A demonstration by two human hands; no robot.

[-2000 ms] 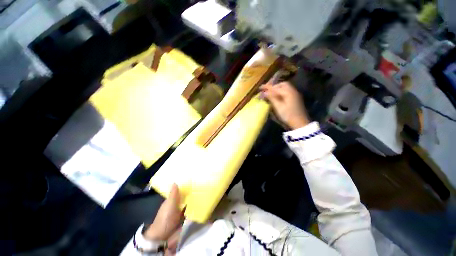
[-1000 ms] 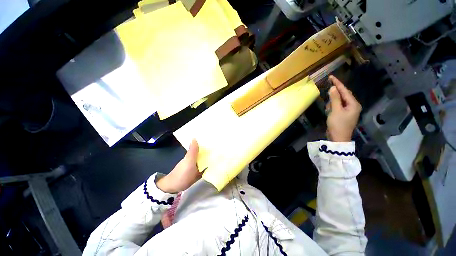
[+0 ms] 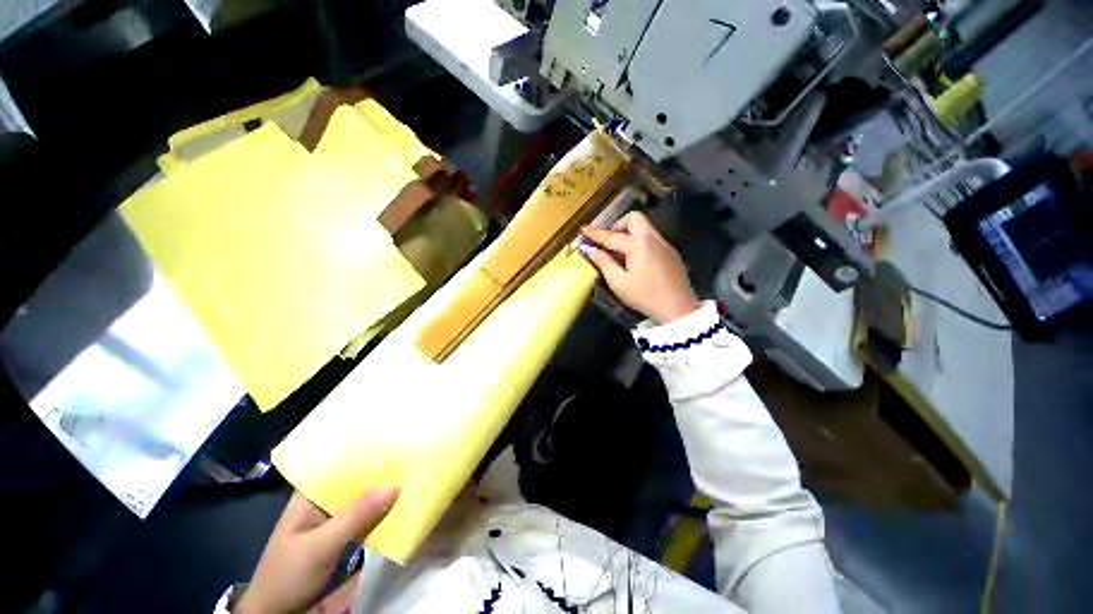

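A yellow piece (image 3: 420, 408) lies around the long narrow arm, running from near my body up toward the machine. The amber sewing template (image 3: 527, 246), with black handwriting and a dark slot, rests on top of it. My left hand (image 3: 318, 546) grips the near end of the yellow piece, with the thumb on top and the other fingers partly hidden. My right hand (image 3: 641, 266) pinches the far right edge of the yellow piece beside the template; something small and pale shows at the fingertips, too small to tell.
A stack of yellow pieces (image 3: 270, 246) with brown ends lies left of the arm, over a white sheet (image 3: 138, 384). The white machine head (image 3: 707, 66) marked "7" stands at the far end. A control screen (image 3: 1037, 252) is at right, thread cones (image 3: 959, 98) behind.
My right hand has moved from beyond the yellow piece back onto its far edge. My left hand stays at the near end, its thumb now further onto the fabric. The camera view has shifted.
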